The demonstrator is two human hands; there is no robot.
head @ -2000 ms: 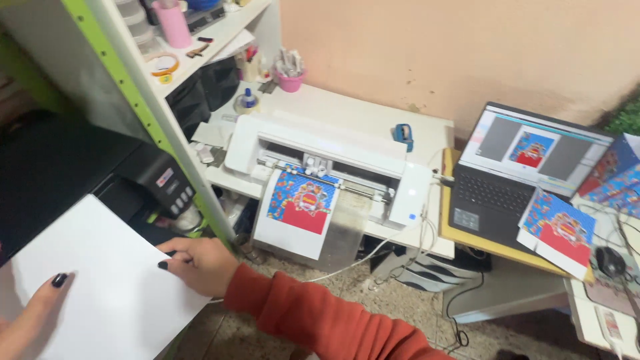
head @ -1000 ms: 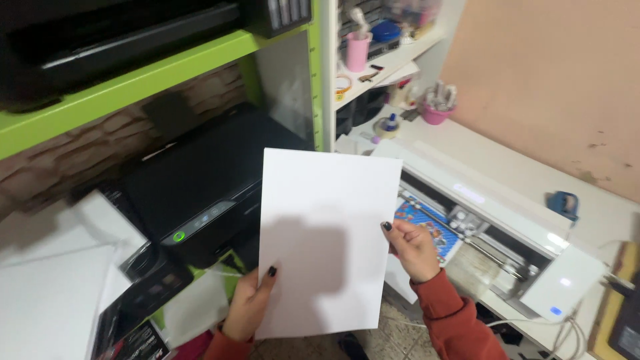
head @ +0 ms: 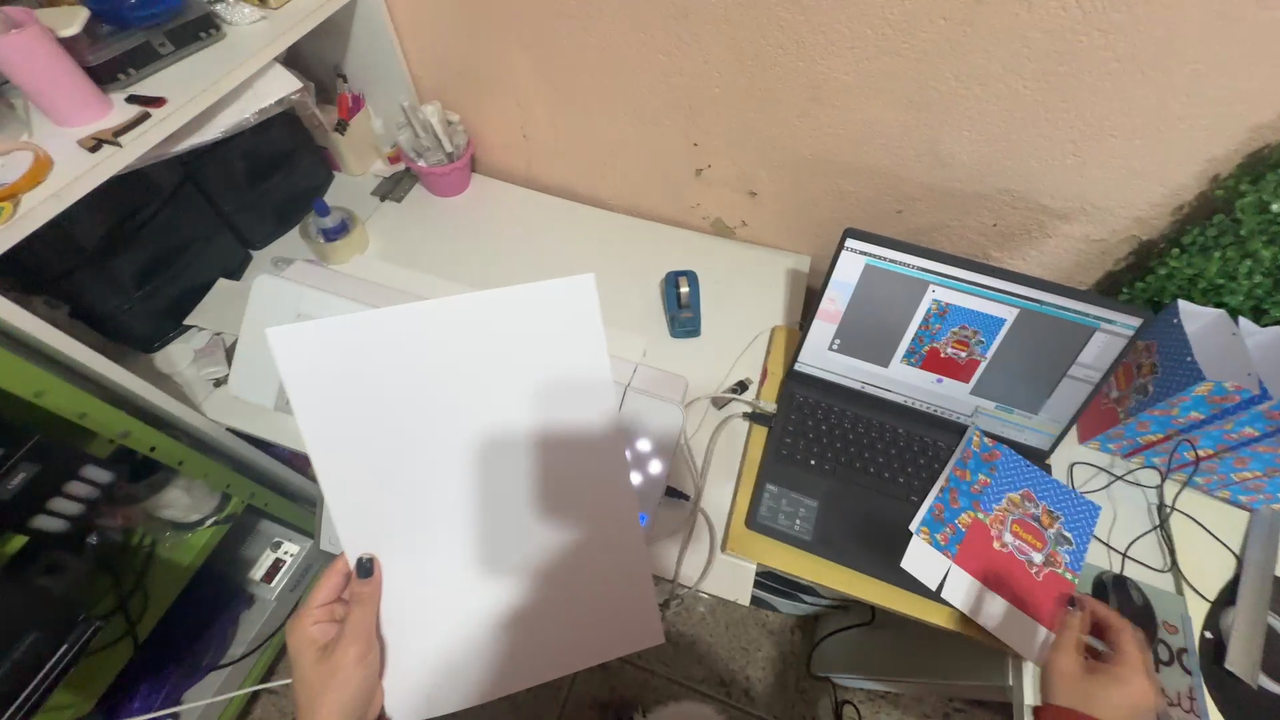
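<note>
My left hand (head: pixel 338 640) holds a blank white sheet of paper (head: pixel 440 420) by its lower left edge, thumb on top. The sheet hides most of the white cutting machine (head: pixel 262 335) behind it. On the right, my right hand (head: pixel 1092 655) has its thumb and finger at the lower right corner of a printed blue and red sheet (head: pixel 1010 520). That sheet lies partly over the keyboard of an open laptop (head: pixel 860 440), whose screen displays a similar design. Whether the fingers pinch its corner is not certain.
A blue tape dispenser (head: pixel 683 303) stands on the white desk (head: pixel 560 230). Cables (head: pixel 700 470) run between machine and laptop. A black mouse (head: pixel 1123 604) and printed paper bags (head: pixel 1180 390) are at the right. A pink pot (head: pixel 443 170) stands near the wall, and shelves are at the left.
My right hand has left the white sheet's edge and moved right to the printed sheet by the laptop. The left hand still holds the white sheet. The view has swung back right.
</note>
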